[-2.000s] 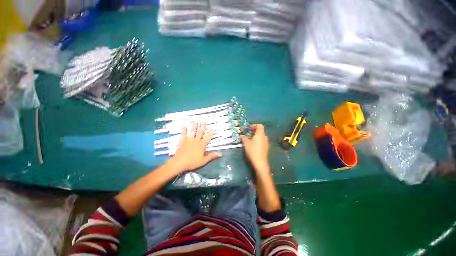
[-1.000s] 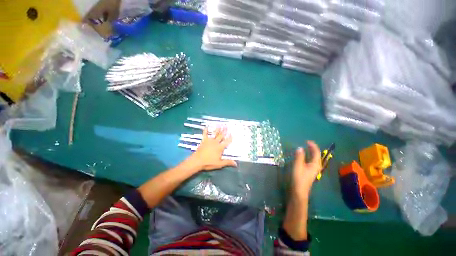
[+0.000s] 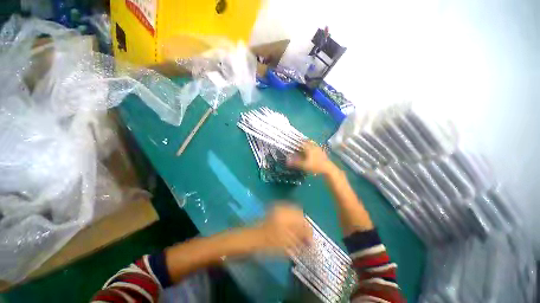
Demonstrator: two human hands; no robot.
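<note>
A criss-crossed pile of long thin white rods with dark green ends (image 3: 269, 131) lies on the green bench. My right hand (image 3: 312, 160) is at the pile's right side, fingers on or over the green ends; whether it grips any rods cannot be told. Another group of rods (image 3: 325, 260) lies side by side at the lower middle. My left hand (image 3: 289, 228) is blurred by motion, over or just above the upper left end of that group; its fingers are unclear. My right sleeve lies near the group's right edge.
A large heap of bubble wrap (image 3: 47, 171) and a brown cardboard box (image 3: 118, 231) are at left. A yellow box (image 3: 177, 29) stands at the back. Blue bins (image 3: 333, 103) are behind the pile. Wrapped packs (image 3: 438, 177) are stacked at right. A thin tan strip (image 3: 194, 131) lies left.
The view has turned left. My right hand has moved from beside the laid-out rods to the criss-crossed pile. My left hand has lifted or shifted and is blurred. The knife and orange holder left view.
</note>
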